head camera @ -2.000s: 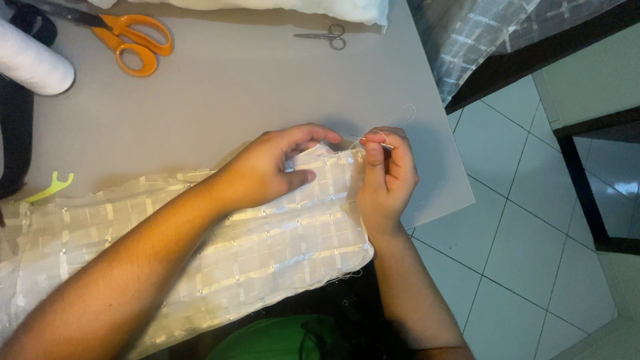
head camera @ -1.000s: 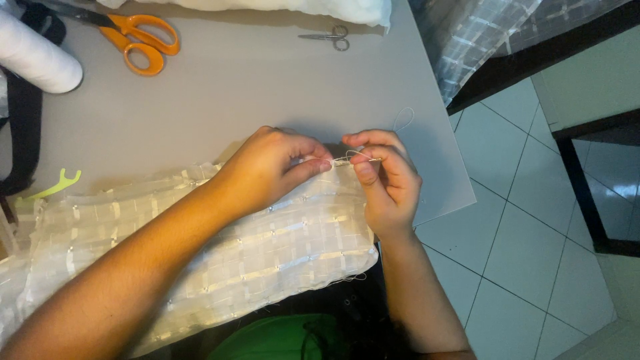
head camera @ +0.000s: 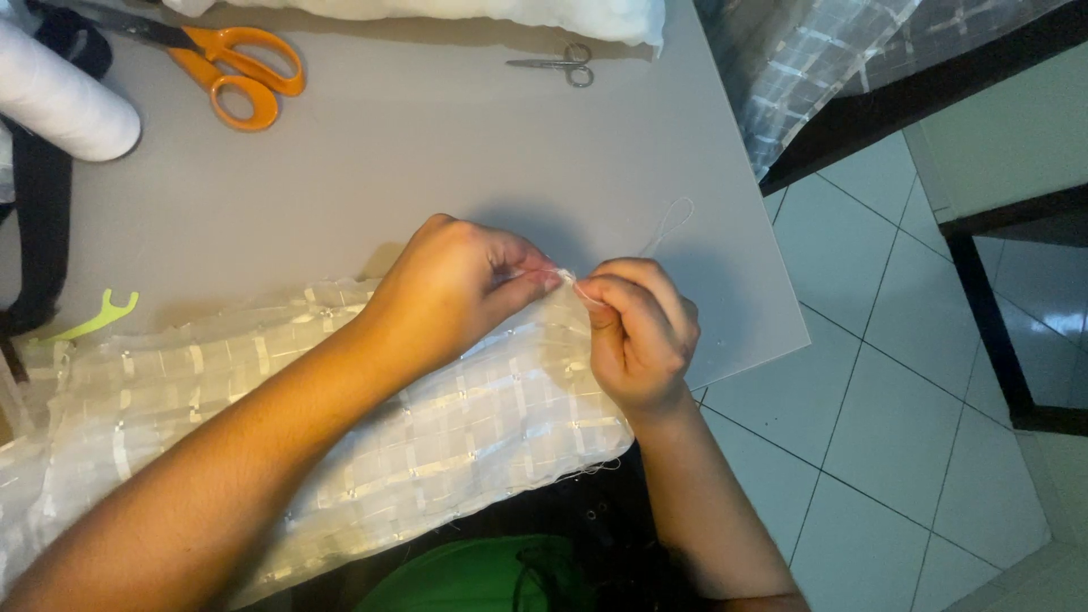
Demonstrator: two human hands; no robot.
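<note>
A sheer white fabric [head camera: 510, 408] with a woven check pattern lies along the table's near side and hangs over its edge. My left hand [head camera: 463, 285] pinches the fabric's upper right corner between thumb and fingers. Close against it on the right, my right hand [head camera: 642, 327] holds a fine white thread [head camera: 586, 295] between thumb and forefinger. A loop of thread [head camera: 680, 217] rises behind the right hand onto the table. Whether a needle is between the right fingertips cannot be told.
Orange-handled scissors [head camera: 242, 76], a white thread cone [head camera: 64, 98] and a black strap [head camera: 38, 229] lie at the left of the grey table [head camera: 408, 153]. Small metal scissors [head camera: 565, 65] lie near white padded material [head camera: 476, 10]. A yellow-green plastic piece [head camera: 102, 316] is beside the fabric.
Two seconds ago my hands were farther apart at the corner; now their fingertips nearly meet. Since one second ago my right hand has turned, its fingers curling more closely around the thread.
</note>
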